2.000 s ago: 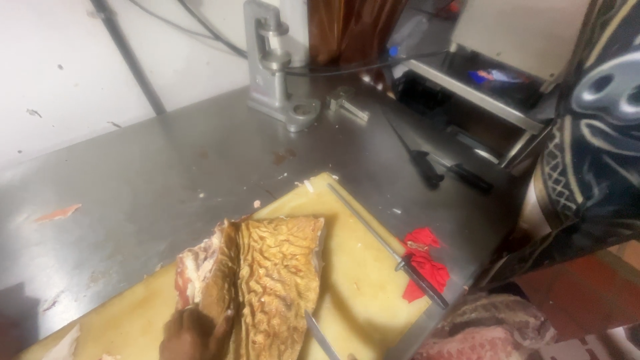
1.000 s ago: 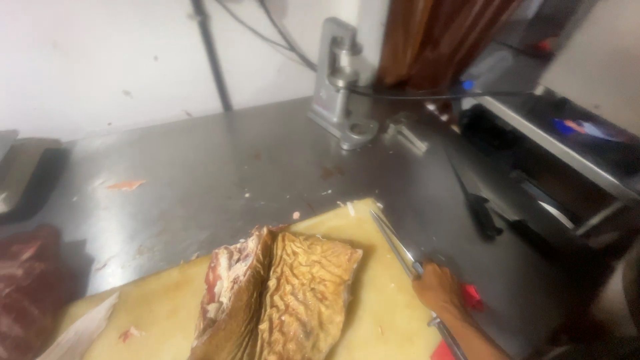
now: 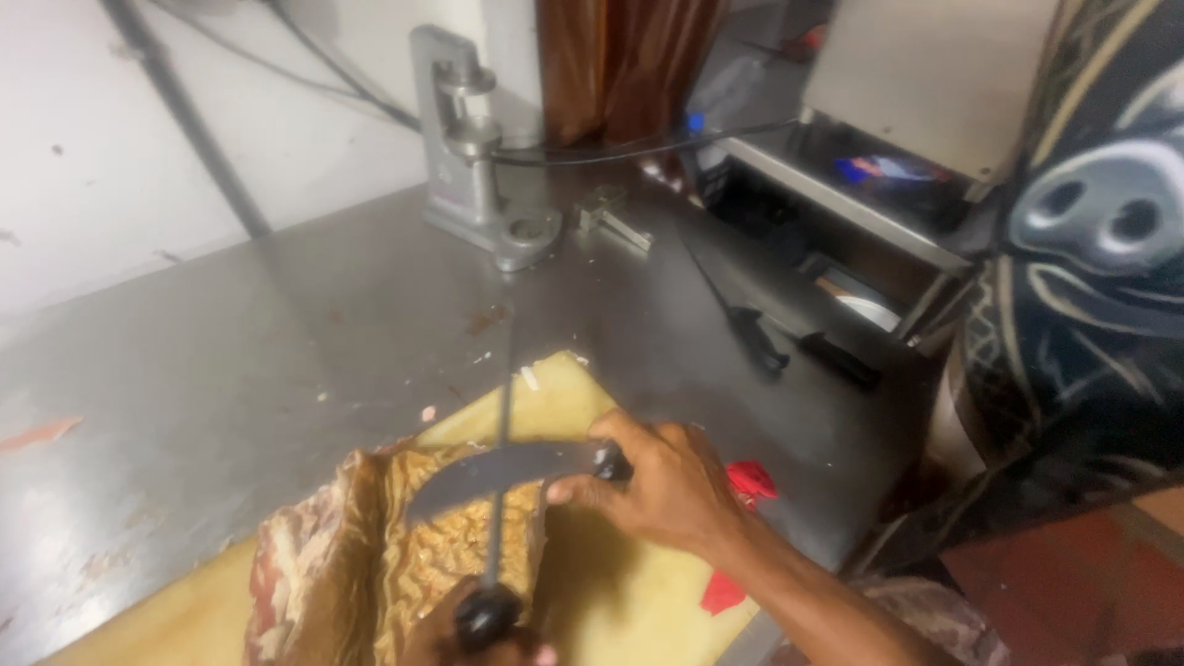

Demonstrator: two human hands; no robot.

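Observation:
My left hand [image 3: 472,634] grips the black handle of a sharpening steel [image 3: 500,499], whose rod points up and away from me. In my right hand [image 3: 661,481] is the black handle of a curved knife [image 3: 509,470]; its blade lies across the rod. Beneath both tools, a slab of meat with wrinkled golden skin [image 3: 439,555] rests on a yellow cutting board [image 3: 638,601]. The slab's left side shows pale fat and red flesh.
A grey metal press-like device [image 3: 467,157] stands on the steel table [image 3: 277,342] by the wall. Two black-handled knives [image 3: 760,342] lie at the right, near a red cloth [image 3: 751,481]. A person in a dark patterned garment [image 3: 1091,305] is at the right edge.
The steel, lying along the board's right edge two seconds ago, is now upright in my left hand. My right hand has come into view with the knife crossing it.

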